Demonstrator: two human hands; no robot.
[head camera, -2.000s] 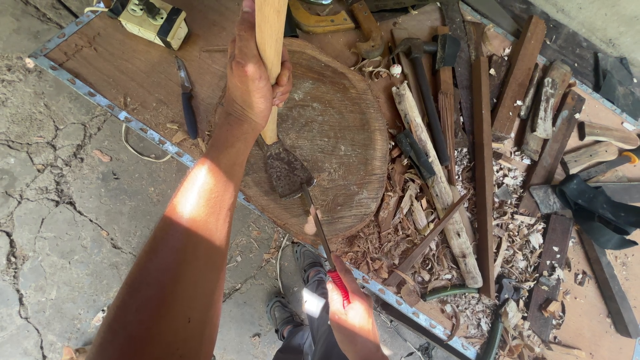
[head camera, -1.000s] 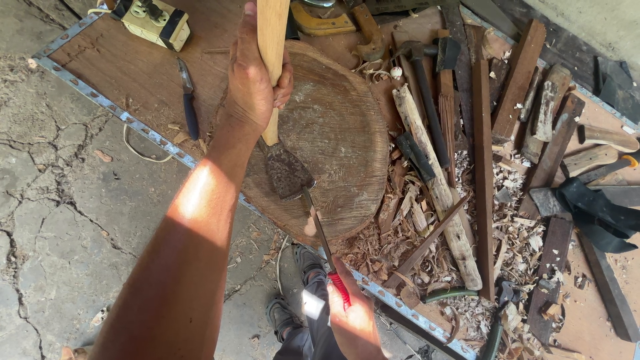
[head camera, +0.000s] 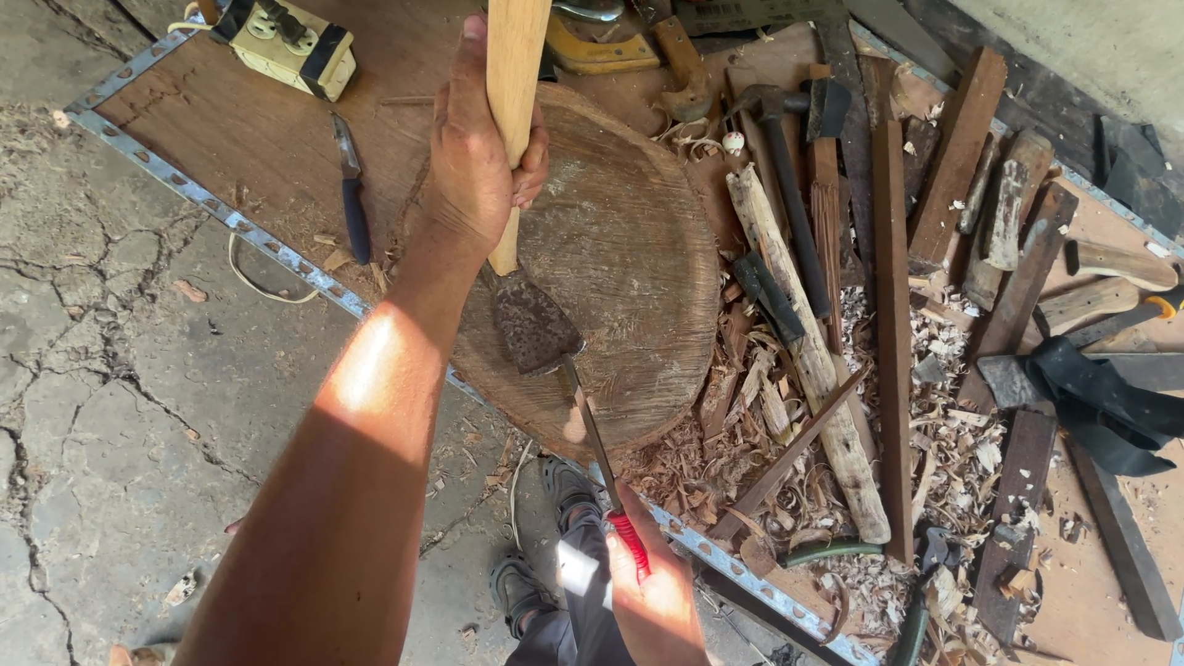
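Note:
My left hand (head camera: 481, 148) is wrapped around a pale wooden handle (head camera: 514, 83). At the handle's lower end is a rusty, flared metal blade (head camera: 536, 324), over the near left part of a round wooden block (head camera: 629, 268). My right hand (head camera: 647, 583) grips the red handle (head camera: 629, 541) of a long thin metal tool, whose type I cannot tell. The tool's narrow shaft (head camera: 592, 430) slants up and left, and its tip meets the lower edge of the flared blade. The palm side of the right hand's grip is partly hidden.
A knife (head camera: 354, 203) lies left of the block, below a power outlet box (head camera: 289, 46). To the right are a hammer (head camera: 786, 176), a whittled stick (head camera: 814, 370), dark wood strips (head camera: 893, 342) and wood shavings (head camera: 934, 370). A perforated metal strip (head camera: 231, 222) edges the table.

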